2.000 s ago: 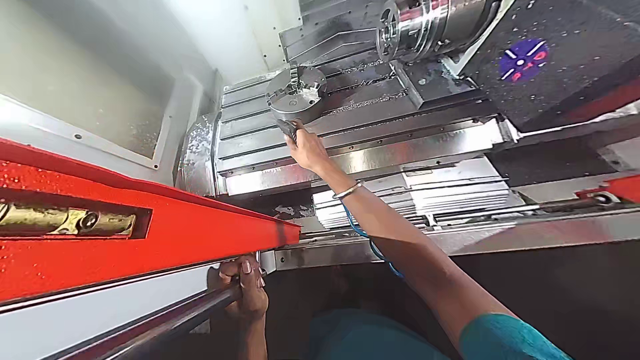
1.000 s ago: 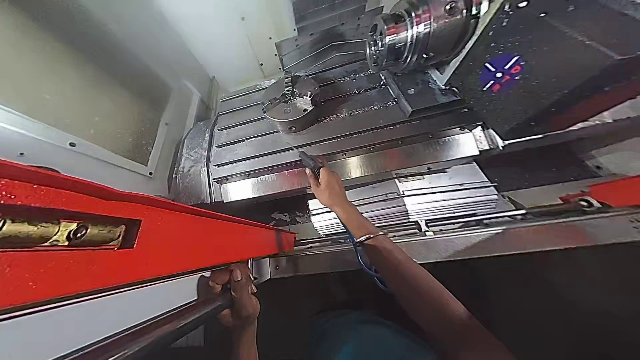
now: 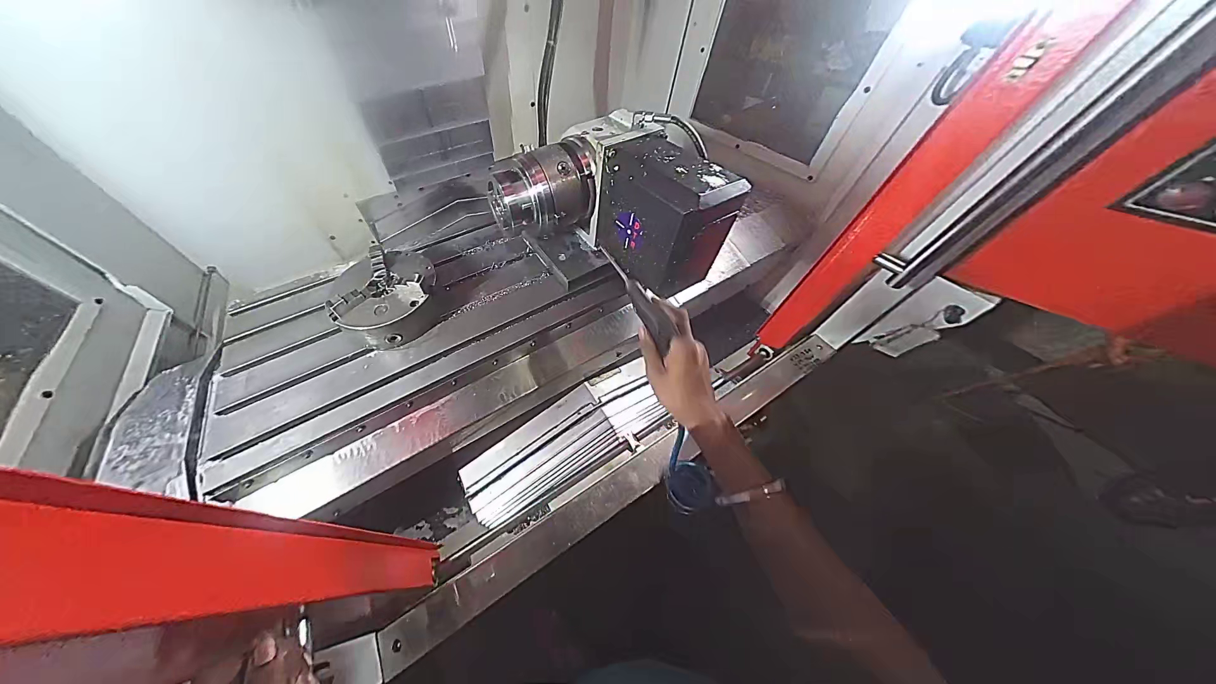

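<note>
My right hand (image 3: pixel 679 366) grips a dark air blow gun (image 3: pixel 651 309), its thin nozzle pointing up and left toward the rotary unit. A coiled blue air hose (image 3: pixel 689 486) hangs below that wrist. Ahead of the nozzle, a rotary indexer with a black housing (image 3: pixel 665 209) carries a round metal chuck (image 3: pixel 541 188). Farther left, a three-jaw chuck (image 3: pixel 380 302) with metal chips on it lies on the slotted machine table (image 3: pixel 313 380). At the bottom left edge, my left hand (image 3: pixel 275 660) is partly cut off beside the red door; its hold is dim and unclear.
A red door edge (image 3: pixel 218 560) juts in at lower left, and another red door (image 3: pixel 1073 247) with a long bar stands at right. Ribbed metal way covers (image 3: pixel 541 461) lie between the table and the front sill (image 3: pixel 570 532). Metal chips lie along the table slots.
My right hand has moved with the blow gun from near the three-jaw chuck to the right, toward the rotary indexer. The view has swung right.
</note>
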